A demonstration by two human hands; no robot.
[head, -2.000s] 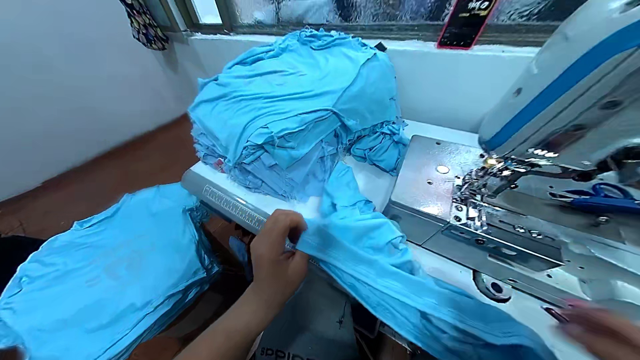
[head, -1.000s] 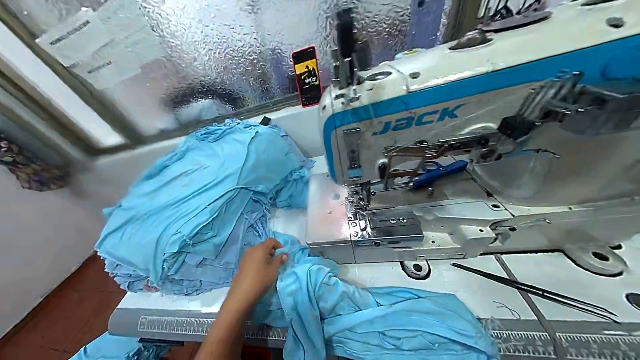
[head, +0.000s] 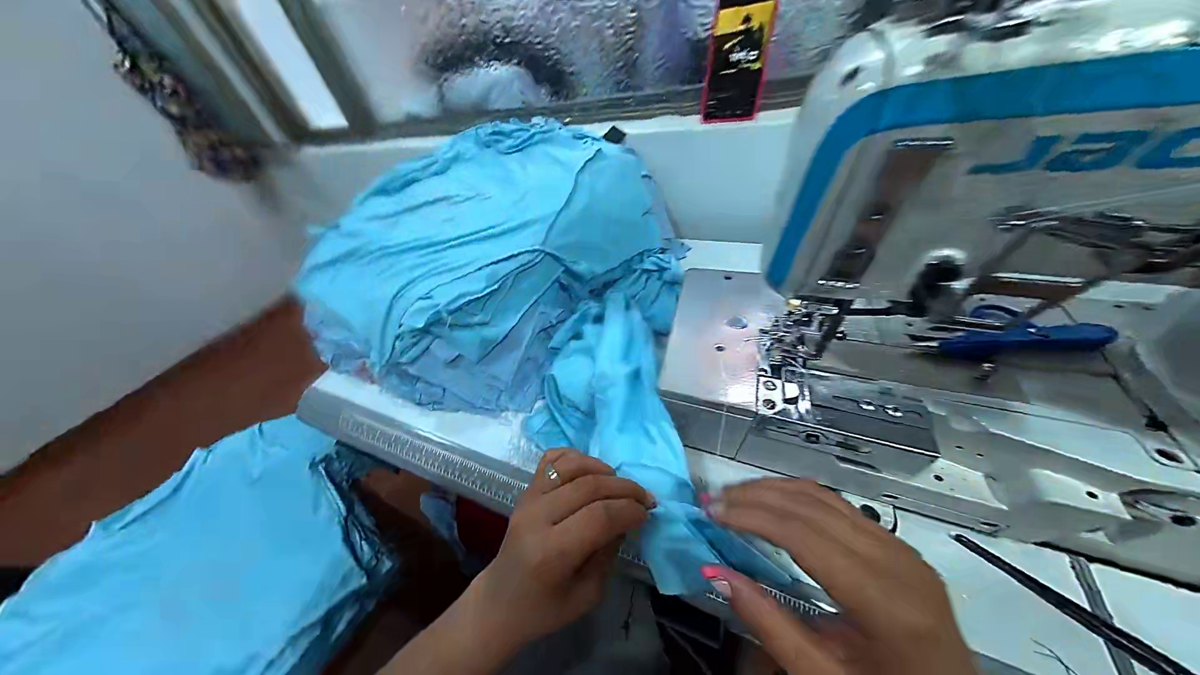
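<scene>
A light blue knit garment runs from the fabric stack down to the front edge of the sewing table. My left hand, with a ring on one finger, pinches the cloth near its lower end. Just right of it, my right hand has thumb and fingers spread on either side of the cloth's end; whether it grips the cloth is hard to tell. Behind both hands are the needle and presser foot area of an industrial Jack sewing machine, with the cloth outside it.
A large heap of light blue garments lies at the table's back left. Another blue stack sits lower left. Blue thread snips rest on the machine bed, black tweezers at the right front. A phone leans at the window.
My right hand, absent one second ago, is now beside the left at the cloth. The cloth that lay spread rightward along the table edge is now gathered between the hands. The view has shifted.
</scene>
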